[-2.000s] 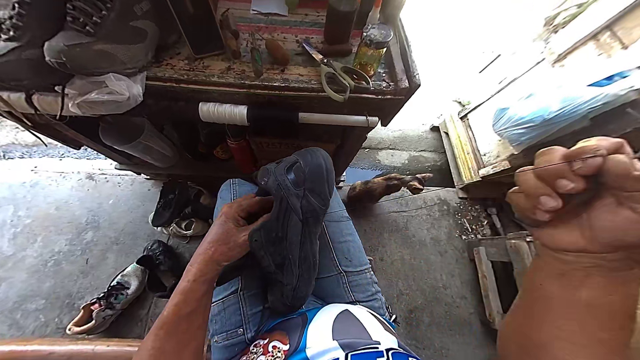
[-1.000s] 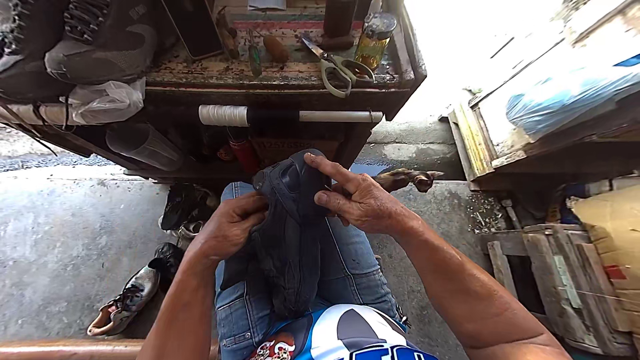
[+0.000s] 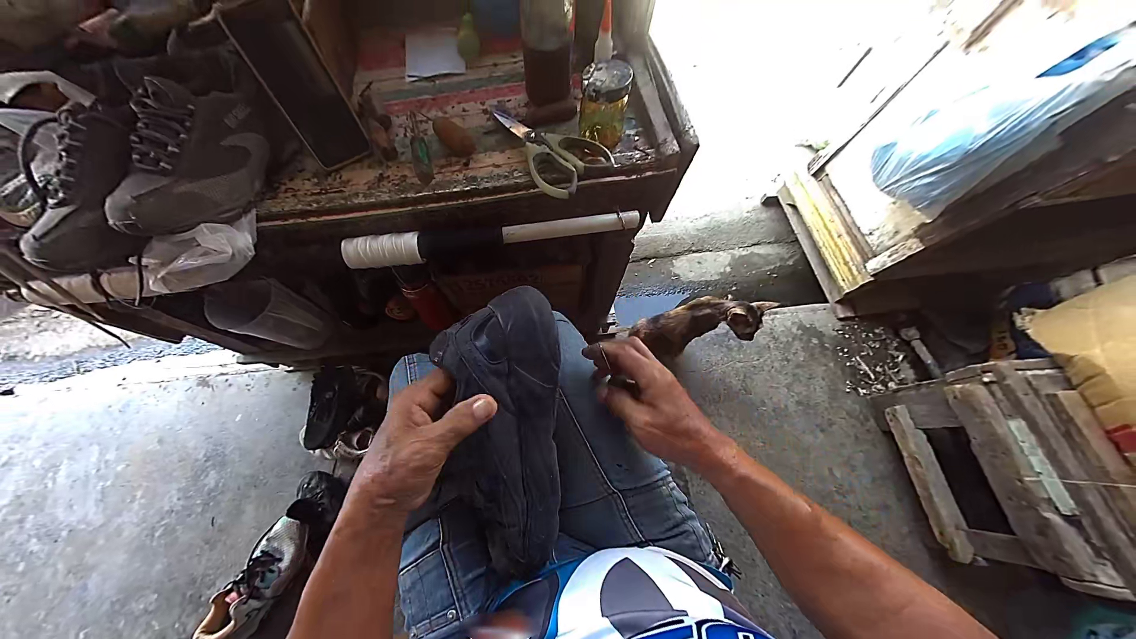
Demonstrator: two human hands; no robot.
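A black shoe (image 3: 524,399) lies lengthwise over my lap in jeans, its toe toward the workbench. My left hand (image 3: 422,435) grips its left side, the thumb on the upper and the fingers tucked at the opening. Just right of the shoe, apart from it, my right hand (image 3: 652,399) has its fingers curled together on something small and dark; a thin thread or needle seems to show near the fingertips. What exactly it holds is too small to tell. Scissors (image 3: 550,155) with pale handles lie partly open on the bench before me.
The wooden workbench (image 3: 461,195) bears a glass jar (image 3: 606,102), grey sneakers (image 3: 191,155) and a bottle. White thread (image 3: 382,250) is wound on a rod along its front. A cat (image 3: 701,324) is beyond my right hand. More shoes (image 3: 271,559) lie at left, a wooden crate (image 3: 1012,470) at right.
My right hand, raised far right at first, came onto the shoe's toe and is now off it, just to the right. The left hand stays on the shoe. The cat's head has turned or moved.
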